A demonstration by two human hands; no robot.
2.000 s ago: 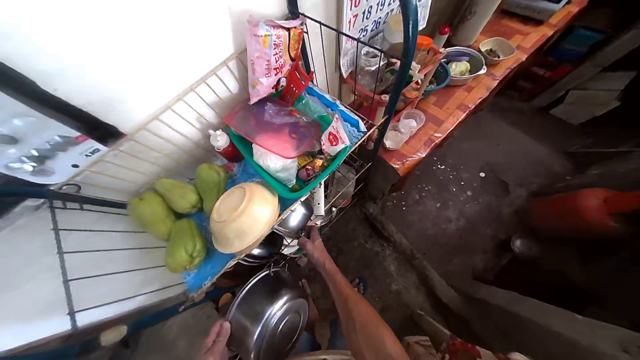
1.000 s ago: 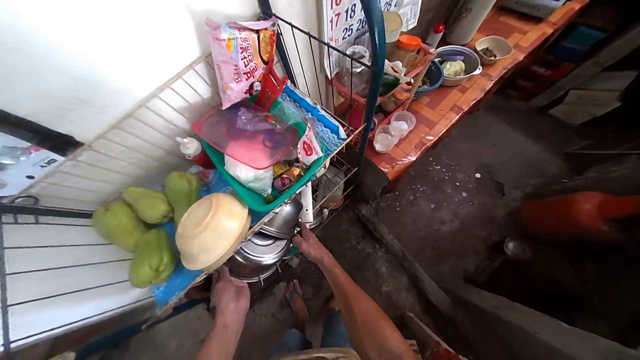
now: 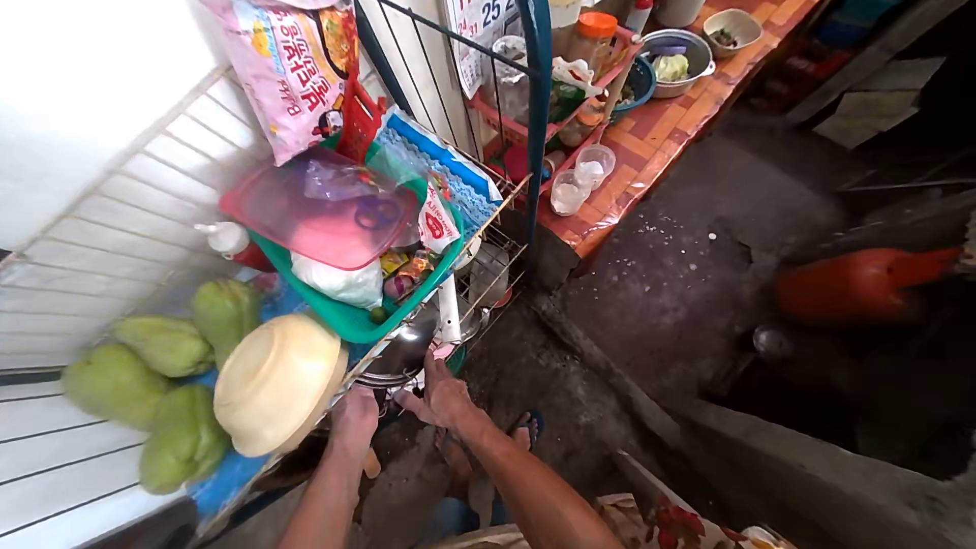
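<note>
Both my hands reach in under the top shelf of a wire rack. My left hand [image 3: 355, 415] is at the near edge of the shelf, beside a steel pot [image 3: 400, 354] on the lower level; its fingertips are hidden. My right hand [image 3: 444, 396] is to the right of the pot, its fingers near a white handle [image 3: 448, 311]; whether it grips anything is unclear. Above, on the top shelf, a cream plastic bowl [image 3: 278, 385] lies tilted beside several green chayotes [image 3: 183, 438]. A green plastic basket [image 3: 354, 324] holds a pink lid [image 3: 328, 221] and packets.
A teal rack post [image 3: 537, 114] rises between the shelf and a table with a brick-pattern cover [image 3: 652, 156]. That table bears small plastic cups [image 3: 570, 192], a pot with cabbage [image 3: 675, 65] and a red rack with jars. A red-orange object [image 3: 846, 286] stands at the right.
The steel pot, outside the rack two seconds ago with my left hand at it, is now under the top shelf. My left hand has moved in toward the rack. The view has shifted.
</note>
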